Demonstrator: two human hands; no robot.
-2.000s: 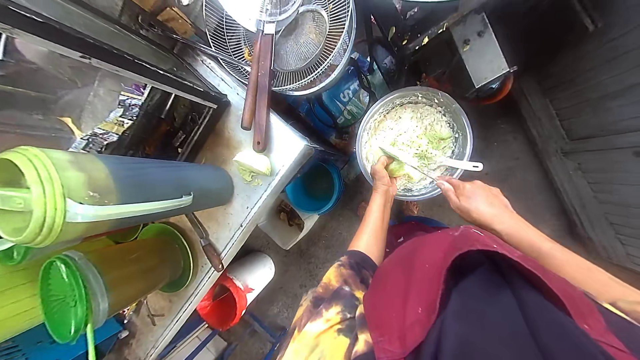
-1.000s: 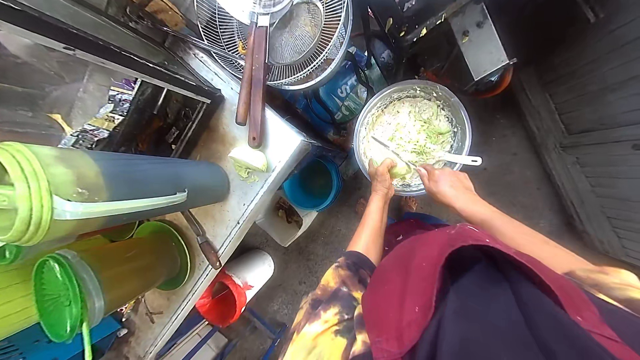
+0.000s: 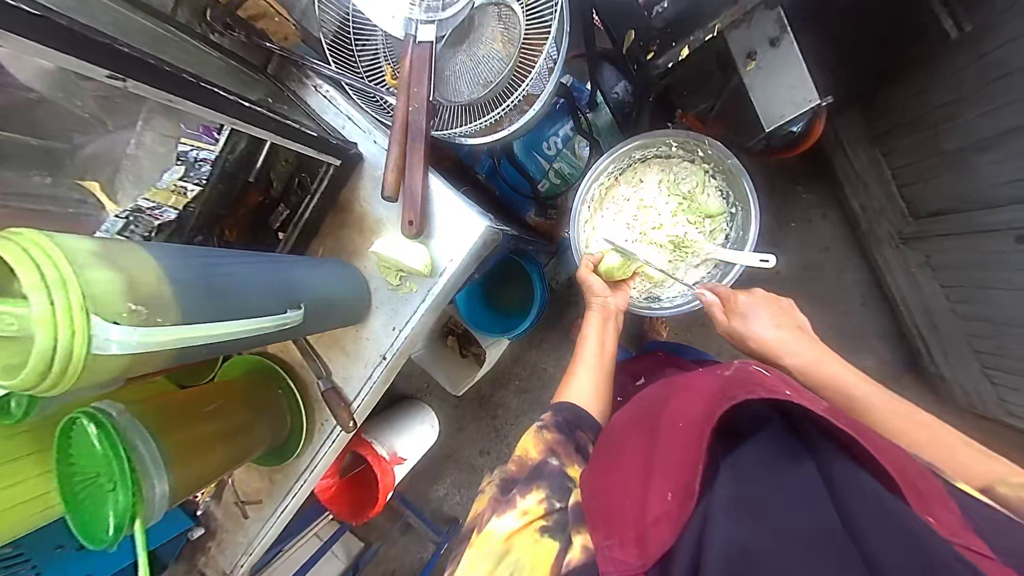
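My left hand [image 3: 604, 286] grips a piece of cabbage [image 3: 616, 266] over the near left edge of a round metal bowl [image 3: 748, 200]. In my right hand [image 3: 756, 320] is a knife [image 3: 652, 264], its blade reaching left to the cabbage piece. The bowl holds shredded cabbage [image 3: 664, 200] with a pale, batter-like mix. A white-handled spoon or ladle [image 3: 744, 258] rests in it, its handle over the right rim. Another cut cabbage chunk [image 3: 402, 256] lies on the metal counter at the left, with shreds beside it.
The metal counter [image 3: 384, 336] carries tall green-lidded containers [image 3: 232, 292] and a wooden-handled tool [image 3: 328, 384]. Wooden-handled strainers [image 3: 480, 52] lie over a wire basket at the top. Below the counter edge are a blue bucket [image 3: 504, 296], a white bin [image 3: 456, 356] and a red container [image 3: 360, 480].
The knife and my right hand have shifted slightly about the cabbage piece, which stays in my left hand.
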